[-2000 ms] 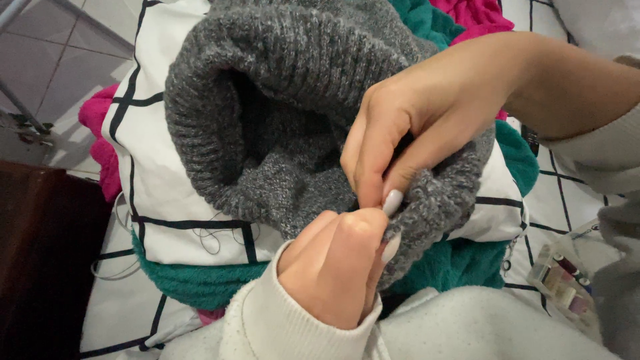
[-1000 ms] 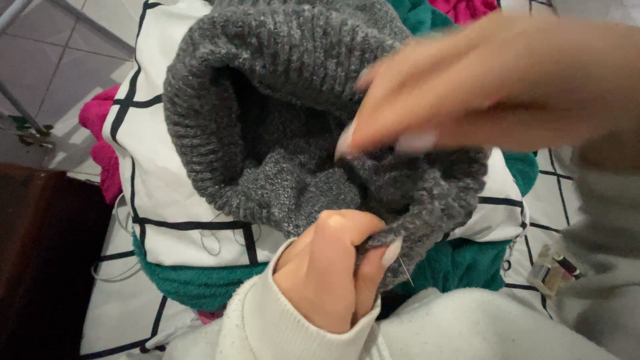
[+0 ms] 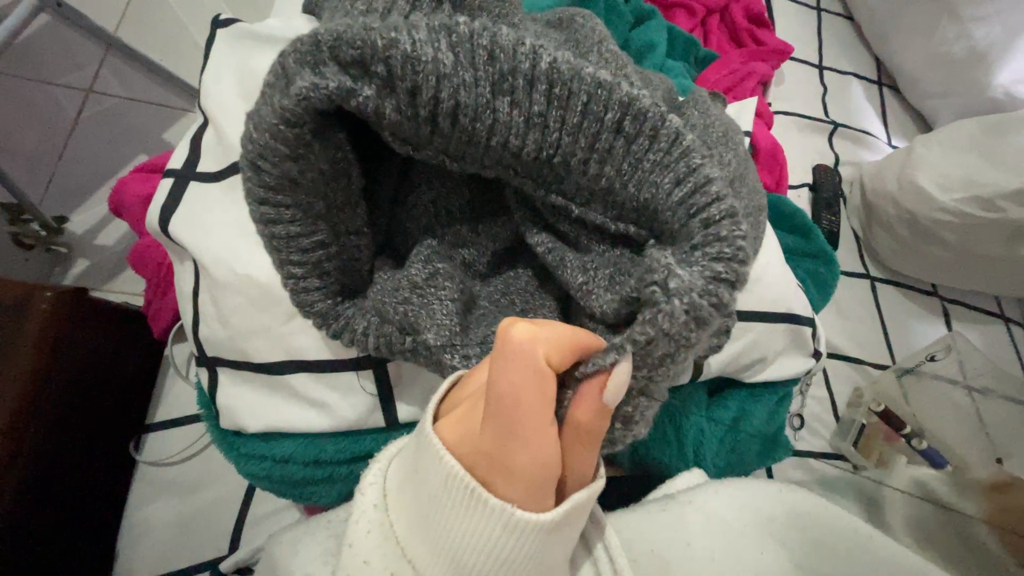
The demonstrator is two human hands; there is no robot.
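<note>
A grey ribbed knit garment [image 3: 512, 96] lies bunched with its wide opening facing up, on a white pillow or cushion with black lines [image 3: 280, 400]. My left hand [image 3: 520, 408], in a white ribbed cuff, pinches a fold of the knit edge between thumb and forefinger, at the near right of the opening. A blurred skin-toned patch [image 3: 1004, 496] at the right edge seems to be part of my right hand; its fingers and anything in them cannot be made out.
Teal fluffy fabric [image 3: 312, 456] and pink fabric [image 3: 152, 240] lie under and around the cushion. At right are a clear plastic box [image 3: 852, 428] with thread spools [image 3: 908, 436], a dark remote-like object [image 3: 826, 206] and white bedding [image 3: 944, 200]. Dark brown furniture [image 3: 64, 424] stands at left.
My right hand has moved off the knit, away to the right. My left hand keeps its pinch on the edge. The thin needle-like glint beside it one second ago is no longer visible.
</note>
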